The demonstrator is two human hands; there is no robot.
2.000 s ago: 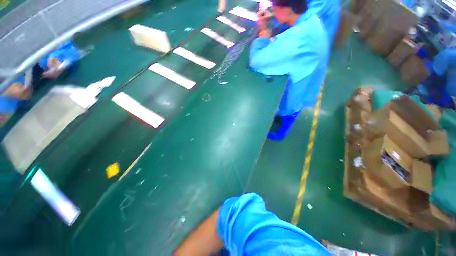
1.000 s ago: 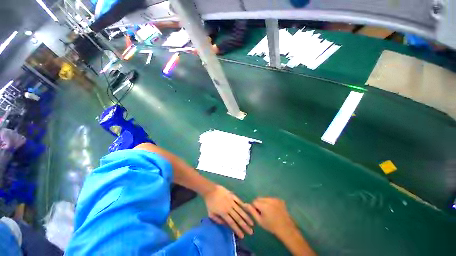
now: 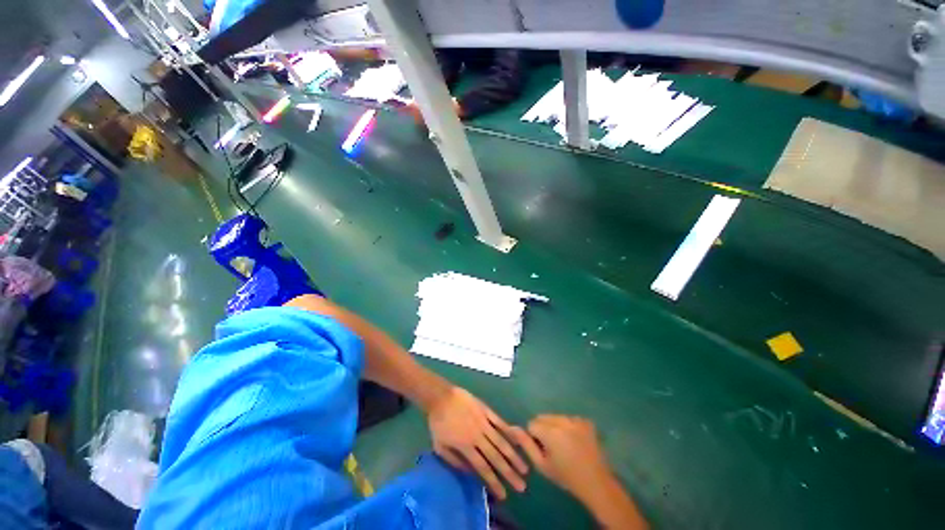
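My left hand (image 3: 477, 439) lies palm down at the lap, fingers slightly spread, with nothing visible in it. My right hand (image 3: 568, 453) is beside it, fingers curled, its thumb side meeting my left fingertips; whether it holds anything is hidden. A roughly squared pile of white strips (image 3: 468, 319) lies on the green bench just beyond my left hand, touched by neither hand. One strip sticks out at its right, and a strip at its near edge lies slightly apart.
A metal post (image 3: 448, 140) stands behind the pile. The belt carries a pale bar (image 3: 696, 248), a yellow piece (image 3: 784, 346) and a lit bar (image 3: 936, 412) at the right edge. Beyond are a loose strip heap (image 3: 632, 109), a tan sheet (image 3: 868, 178) and a person's dark sleeve (image 3: 491, 85). Blue stools (image 3: 240, 244) stand left.
The view has swung left from the line's other end, bringing both hands in. Over the last second, the pale bar and yellow piece have shifted left; a lit bar shows more at right. Hands stay nearly still.
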